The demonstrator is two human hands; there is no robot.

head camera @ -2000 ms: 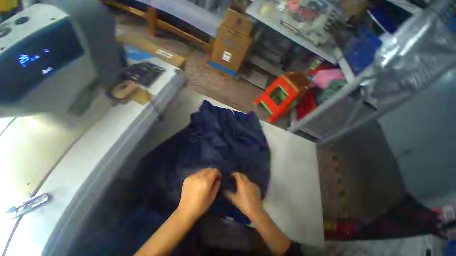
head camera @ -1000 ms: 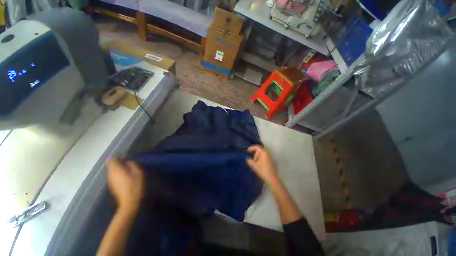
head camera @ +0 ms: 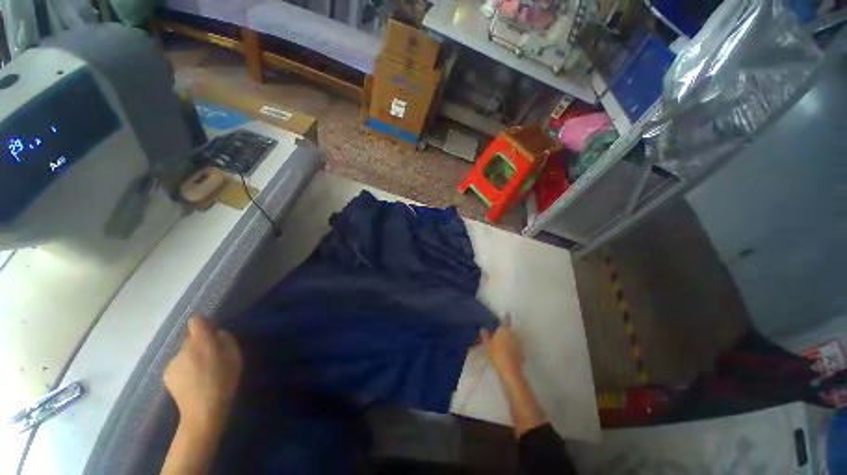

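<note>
A dark navy garment [head camera: 381,288] lies spread over the pale side table [head camera: 548,288] and towards my lap, with a gathered edge at its far end. My left hand [head camera: 206,371] is closed on the garment's left edge beside the machine table's front edge. My right hand [head camera: 502,351] is at the garment's right corner, with fingertips on the cloth edge over the side table. The part of the cloth nearest my body is dark and hard to make out.
A white sewing machine head [head camera: 65,139] with a lit display stands at the left. Thread snips [head camera: 46,406] lie on its table. A small dark box [head camera: 237,153] with a cable and a tan piece [head camera: 202,187] are at the table's end. A red stool [head camera: 506,176] and a carton [head camera: 404,97] stand behind.
Both hands were close together on the cloth, then moved apart. The garment is now spread wider and flatter. Over the last second my right hand has moved lower, towards me.
</note>
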